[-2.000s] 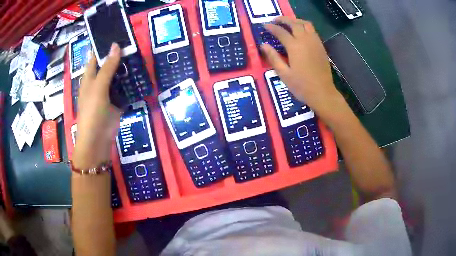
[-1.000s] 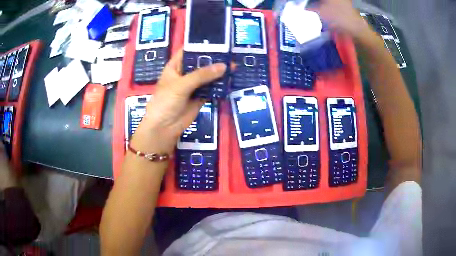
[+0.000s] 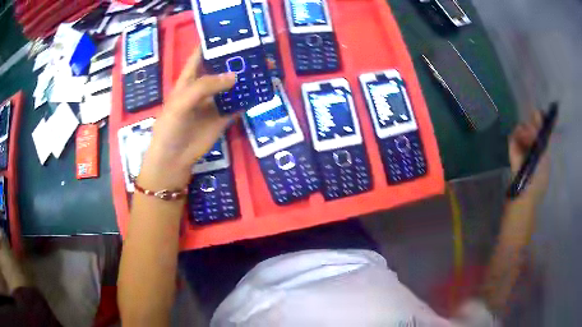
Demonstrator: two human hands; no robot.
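Note:
My left hand (image 3: pixel 182 128) holds a keypad phone (image 3: pixel 246 73) over the red tray (image 3: pixel 274 222), thumb by its square centre key. The phone's screen is lit. It partly covers another phone behind it. My right hand (image 3: pixel 539 174) is far right, off the tray, closed around a slim dark item (image 3: pixel 535 148); it is blurred, and I cannot tell if it is a phone seen edge-on. More keypad phones lie in the tray with lit screens, such as one at lower right (image 3: pixel 392 124) and a tilted one in the middle (image 3: pixel 277 150).
White batteries (image 3: pixel 59 131), a blue battery (image 3: pixel 82 54) and a red battery (image 3: pixel 87 151) lie left on the green bench (image 3: pixel 60 204). A dark slab (image 3: pixel 461 89) and a phone (image 3: pixel 450 9) lie right of the tray. Another phone tray (image 3: pixel 14 185) is far left; stacked red trays (image 3: pixel 54 19) stand behind.
The screen of the phone in my left hand was dark and is now lit. My right hand has moved from the tray's upper right to far right, beyond the bench edge, with the dark item.

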